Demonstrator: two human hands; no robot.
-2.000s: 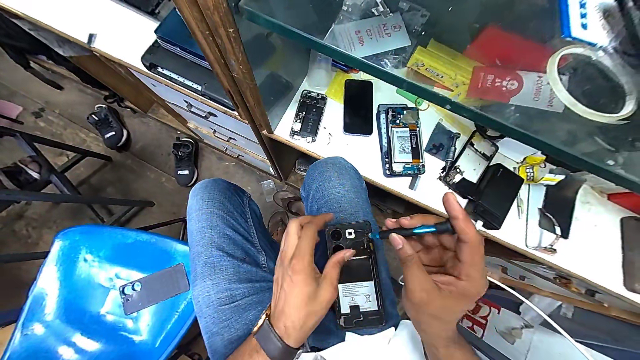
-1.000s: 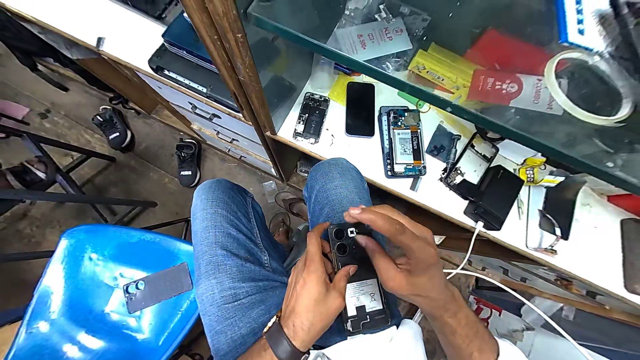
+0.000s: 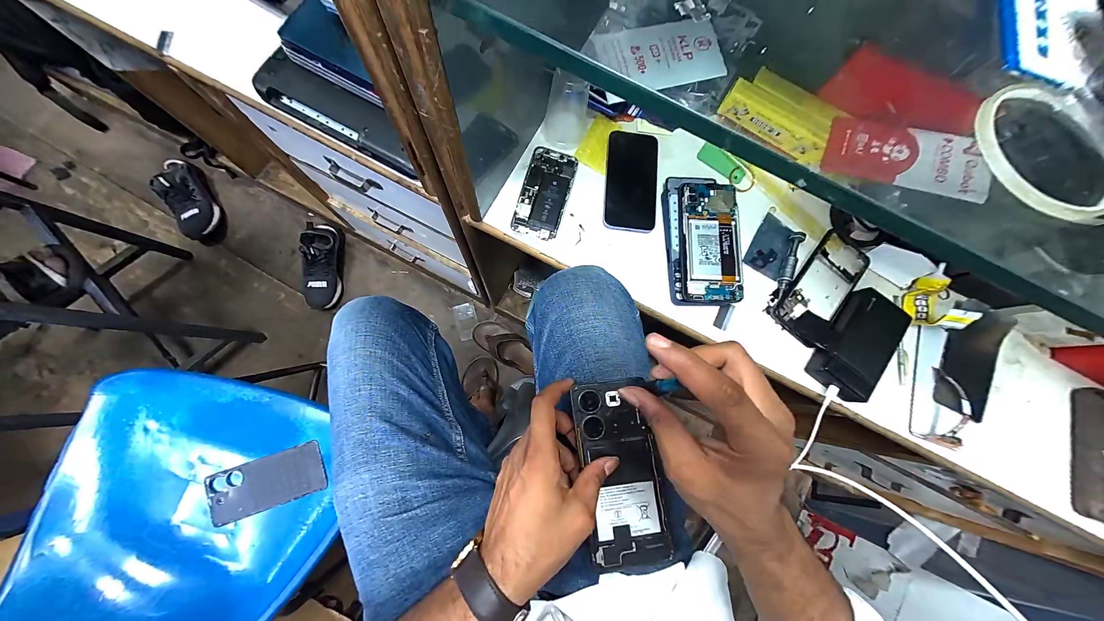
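An opened smartphone (image 3: pixel 621 483) rests on my lap, its battery, camera rings and inner frame showing. My left hand (image 3: pixel 543 492) grips its left side, with the thumb over the battery area. At the phone's upper right edge is my right hand (image 3: pixel 724 423), its thumb touching near the small white-framed flash part. A blue-tipped tool (image 3: pixel 666 385), partly hidden, lies between the right hand's fingers. The detached back cover (image 3: pixel 266 483) with camera holes lies on the blue plastic chair (image 3: pixel 129 431) at the left.
On the white counter (image 3: pixel 604 267) lie a phone with exposed parts (image 3: pixel 544 193), a dark-screened phone (image 3: pixel 630 181) and another opened phone (image 3: pixel 704 241). A black box-shaped device (image 3: pixel 858 345) with a white cable (image 3: pixel 897 509) stands at the right. A glass shelf edge (image 3: pixel 733 138) crosses above.
Two seconds ago my right hand held a black and blue screwdriver out to the phone's right. The hand has since moved in over the phone's upper part, and the screwdriver is now mostly hidden.
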